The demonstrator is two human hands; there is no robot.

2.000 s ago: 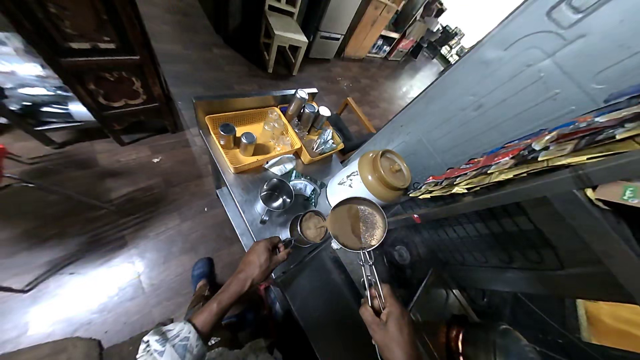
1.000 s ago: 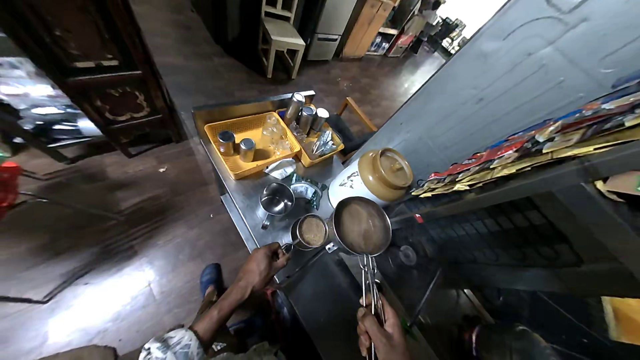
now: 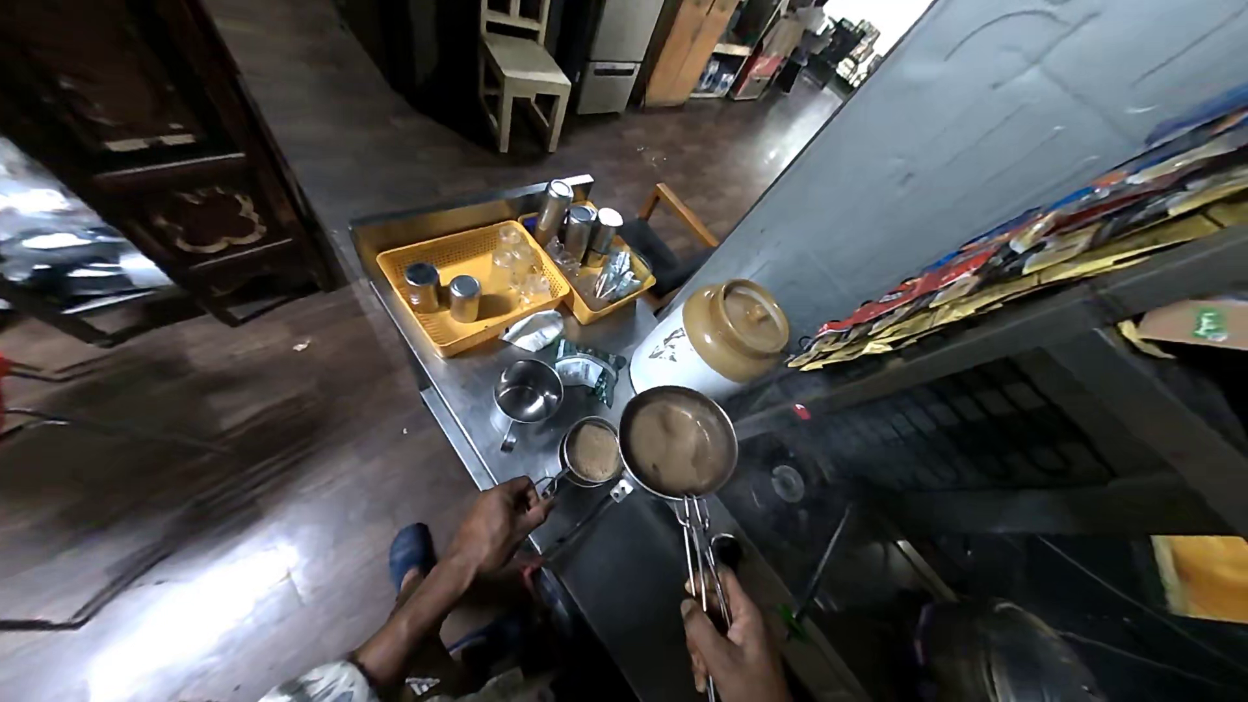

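My right hand (image 3: 731,634) is closed on the long wire handle of a round metal pan (image 3: 680,442), which holds brown, slightly frothy liquid. Just left of the pan is a small metal cup (image 3: 591,451) with light brown liquid in it, and my left hand (image 3: 497,522) grips its handle. The pan's rim is beside the cup's rim; whether they touch is unclear. An empty-looking steel mug (image 3: 527,392) stands behind the cup on the steel counter, next to a crumpled green and white packet (image 3: 587,369).
A yellow plastic basket (image 3: 458,336) holds steel tumblers and clear glasses; a smaller yellow basket (image 3: 609,310) holds steel containers. A lidded brown and white ceramic jar (image 3: 707,341) stands behind the pan. A dark stove (image 3: 780,487) lies at the right, below hanging packets (image 3: 936,302).
Two seconds ago the pan was tipped against the cup with liquid at its edge; now it is more level. Both hands keep their hold.
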